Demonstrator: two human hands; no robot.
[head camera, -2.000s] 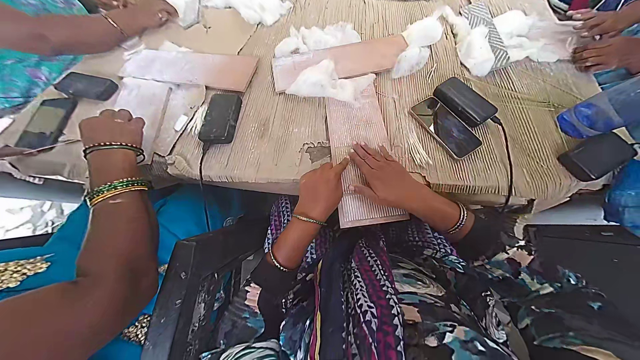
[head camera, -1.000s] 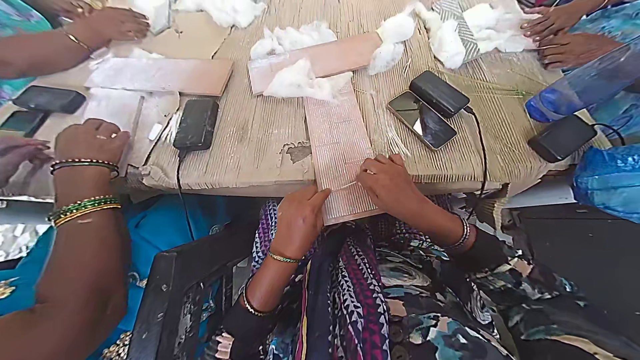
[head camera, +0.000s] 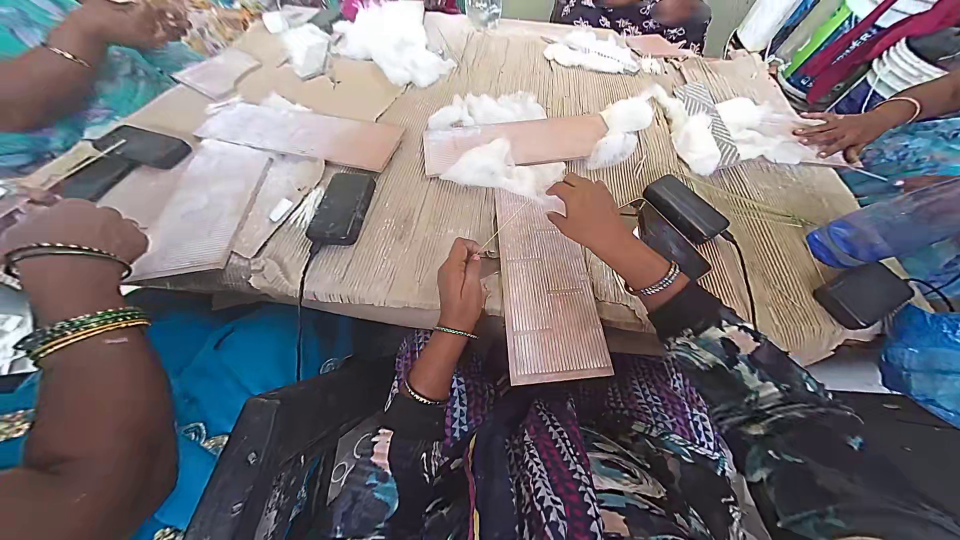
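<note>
My left hand pinches the lower end of a thin straw-coloured stick, left of the ridged board. The stick slants up to the right toward white cotton wool, where my right hand has its fingertips at the far end of the board; whether they grip the stick or cotton is hard to tell. The long ridged board projects over the table's near edge above my lap. Beyond it lies a pinkish board crosswise, with cotton on and around it.
Phone and black power bank lie right of my right hand, a black device left. Co-workers' arms rest at left and right. A blue-capped bottle lies at the right edge. Corrugated cardboard covers the table.
Both hands have left the near part of the ridged board. My right hand has moved up to the cotton; my left is beside the board, holding the stick. The view takes in more of the table's far side.
</note>
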